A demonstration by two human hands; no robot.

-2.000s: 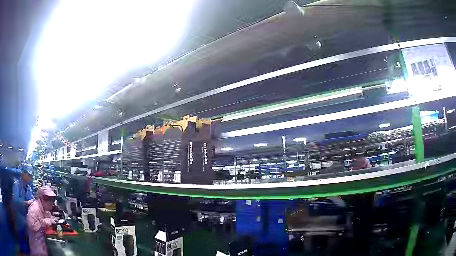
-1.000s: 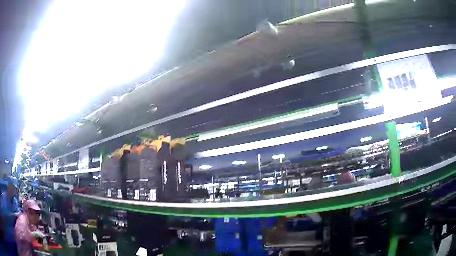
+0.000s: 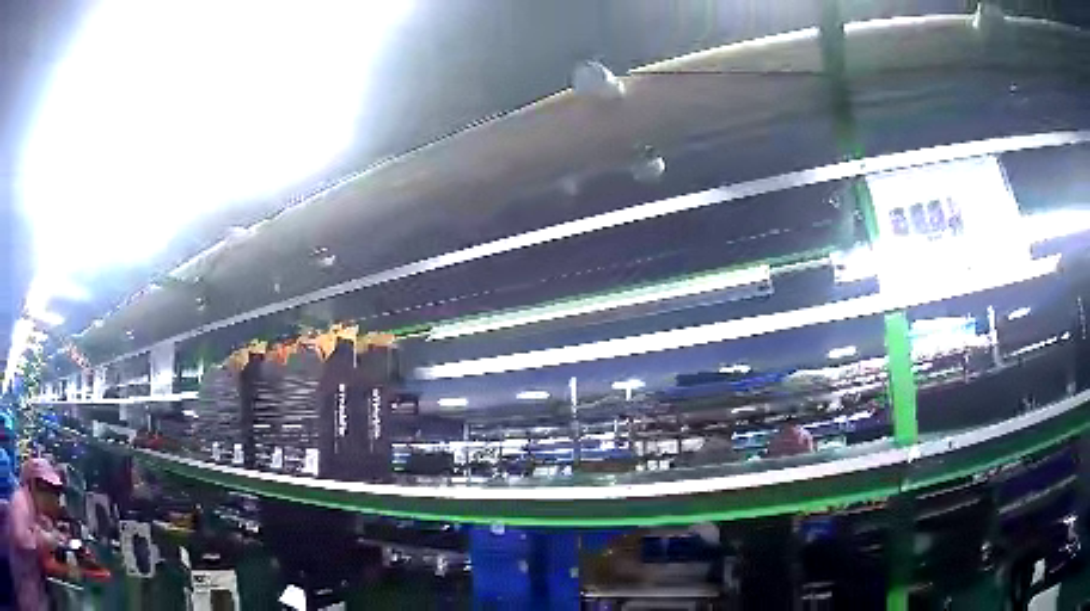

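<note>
Neither of my hands is in the picture. A white retail box (image 3: 216,590) with dark print stands at the bottom left, cut off by the lower edge. Another white box with a dark device picture (image 3: 139,549) stands farther left and back. A small white piece (image 3: 294,597) shows at the bottom edge; I cannot tell what it is. A stack of black printed cartons (image 3: 359,418) with ragged orange-yellow tops stands on the shelf above.
The shelf rail (image 3: 574,491) with green edging crosses the view. A green post (image 3: 900,382) stands at right, with an instruction sheet (image 3: 950,227) on it. A blue bin (image 3: 508,567) is below the shelf. A person in pink (image 3: 26,537) is at far left.
The whole view has shifted, so the shelf, cartons, post and pink-clothed person now appear farther left. The nearer white boxes have moved down and left, partly out of the picture.
</note>
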